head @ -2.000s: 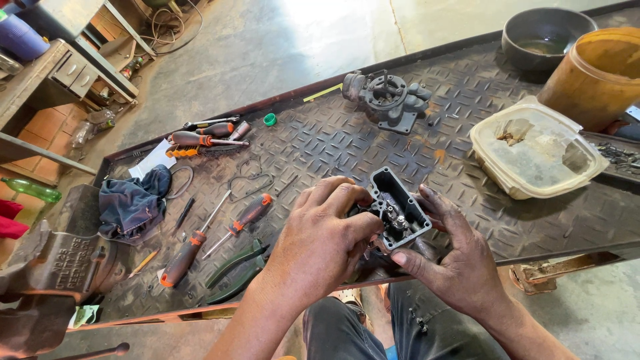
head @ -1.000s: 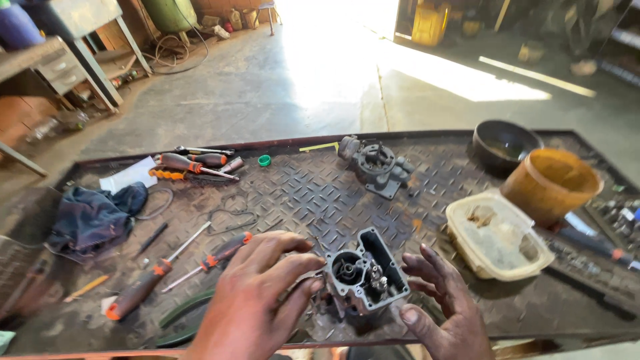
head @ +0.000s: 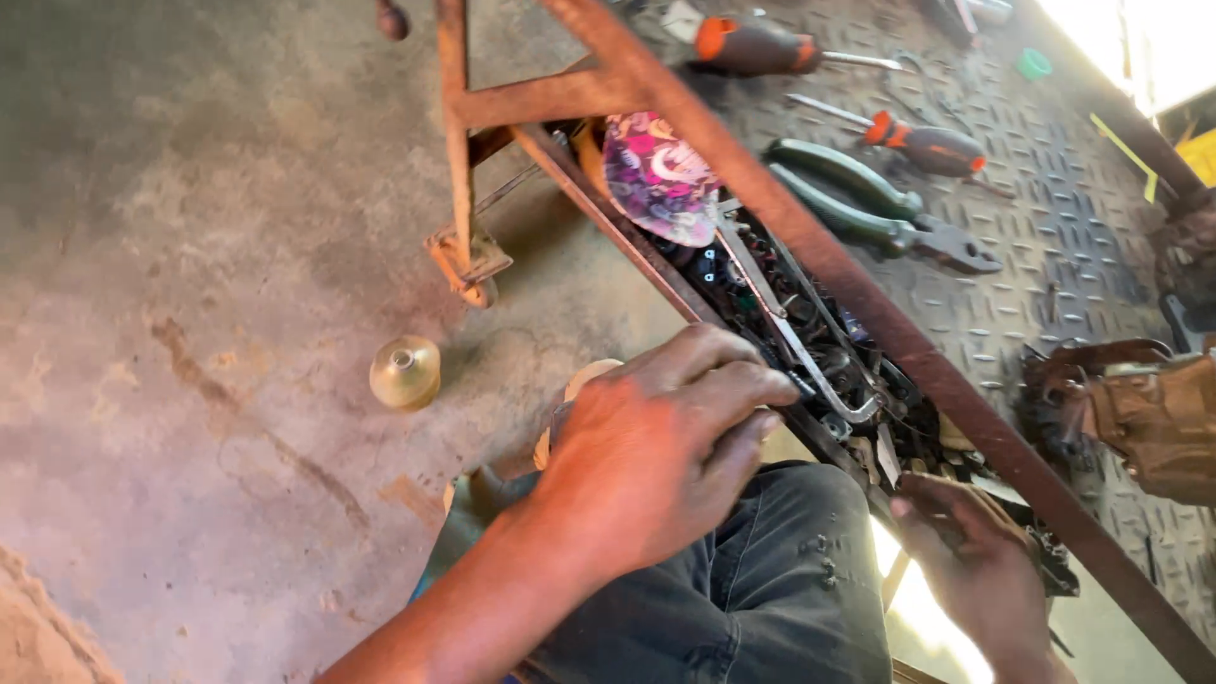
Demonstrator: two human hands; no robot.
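Observation:
My left hand (head: 665, 446) is over the near edge of a low shelf (head: 655, 256) under the bench, its fingers bent; whether it holds anything cannot be told. My right hand (head: 978, 551) is at the shelf's right part, its fingertips by a small flat light piece (head: 887, 456), grip unclear. Between and beyond the hands, a metal hacksaw frame (head: 798, 342) lies on a heap of dark small parts. A patterned purple and pink cloth item (head: 660, 176) lies at the shelf's far end. The carburetor body (head: 1154, 418) rests on the bench top at right, touched by neither hand.
On the tread-plate bench top lie green-handled pliers (head: 855, 199), two screwdrivers (head: 760, 47) (head: 931, 147) and a green cap (head: 1033, 64). The bench's rusty steel edge (head: 855, 294) runs diagonally above the shelf. A translucent plastic container (head: 406, 373) stands on the concrete floor.
Both hands have left the carburetor body, which they were around on the bench, and are now down at the shelf below. The view has swung down and to the left.

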